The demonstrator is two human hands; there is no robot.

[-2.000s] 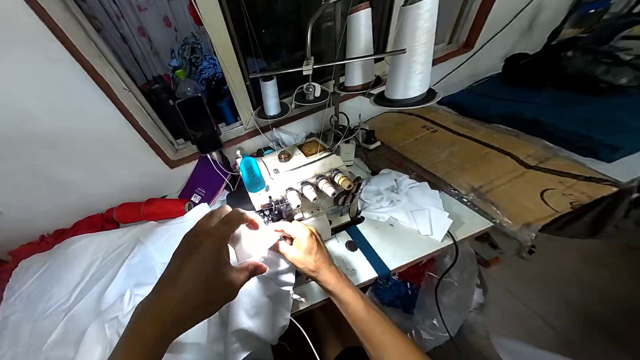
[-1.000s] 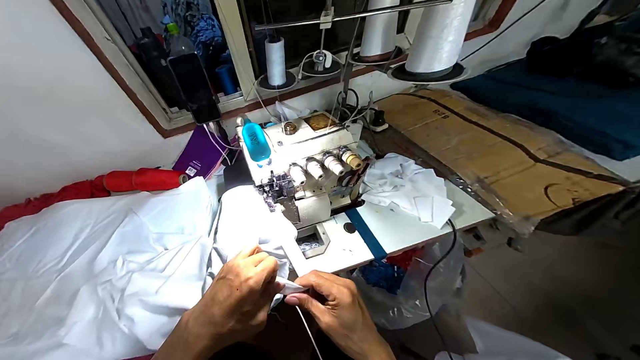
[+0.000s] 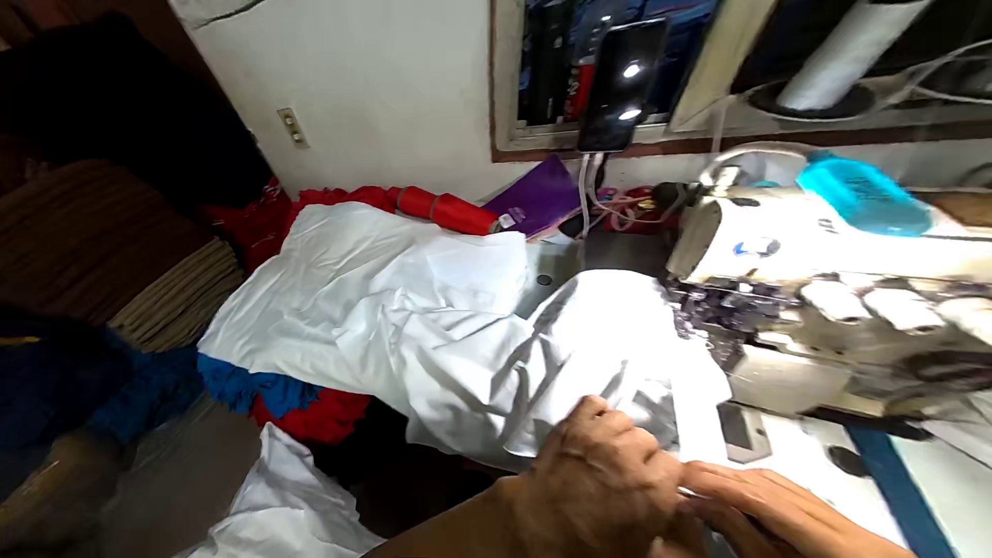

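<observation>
White fabric [image 3: 457, 341] spreads over the machine table and runs up to an overlock sewing machine [image 3: 845, 248] on the right. At the near edge of this cloth, my left hand [image 3: 604, 473] has its fingers curled shut on the fabric. My right hand [image 3: 767, 504] meets it on the right, its fingertips pinching the same edge; its lower part is cut off by the frame. Both hands are below and left of the machine's pale front cover [image 3: 787, 380]. The fabric between the fingers is mostly hidden.
A phone [image 3: 624, 85] with cables stands before the window. Behind the fabric lie a red cloth roll [image 3: 449, 211] and a purple packet [image 3: 539, 198]. A blue bottle [image 3: 864, 194] rests on the machine. Brown folded cloth [image 3: 101, 240] is stacked at left; more white cloth [image 3: 287, 504] hangs below.
Two seconds ago my hands were close by the machine's needle area; they have since drawn back to the cloth's near edge and come together. The view has swung left.
</observation>
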